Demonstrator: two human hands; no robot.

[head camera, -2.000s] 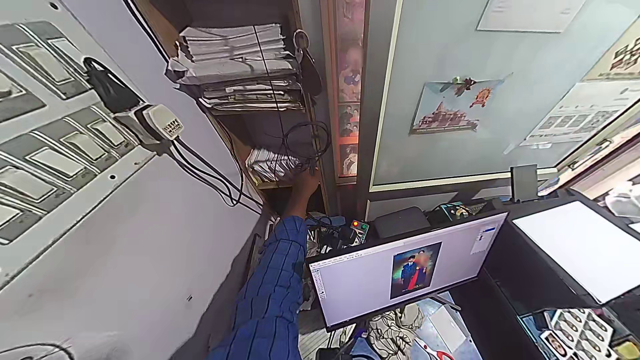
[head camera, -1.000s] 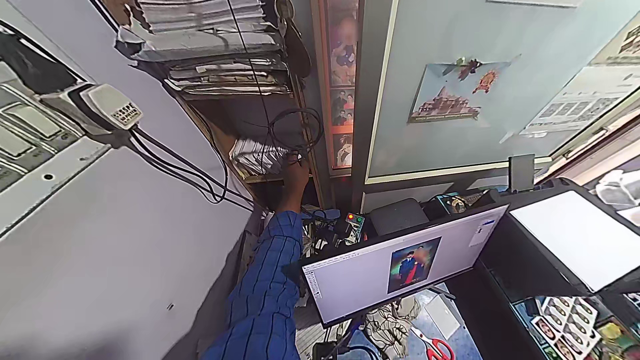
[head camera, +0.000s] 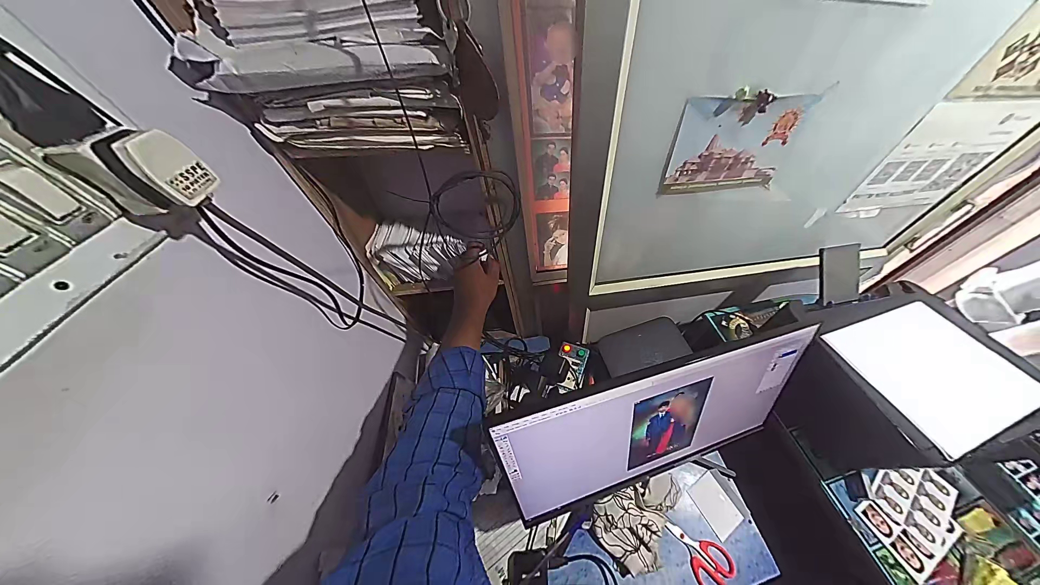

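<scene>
One arm in a blue checked sleeve reaches up from the bottom; I take its hand as my left hand (head camera: 477, 272). It is at the lower shelf of a wall cabinet, by the right end of a stack of white papers (head camera: 414, 253). A coiled black cable (head camera: 475, 207) hangs just above and against the fingers. Whether the fingers grip the cable or a paper cannot be made out. Thick bundles of papers (head camera: 325, 61) fill the shelf above. My right hand is out of view.
A monitor (head camera: 569, 463) stands right of the forearm, with red-handled scissors (head camera: 708, 561) and a crumpled cloth (head camera: 630, 524) below it. A switchboard with a plug adapter (head camera: 166, 171) is on the left wall. A printer (head camera: 934, 374) and photo sheets (head camera: 910, 520) are at right.
The view has moved closer to the cabinet and switchboard. My left hand stays at the lower shelf beside the papers and the cable coil.
</scene>
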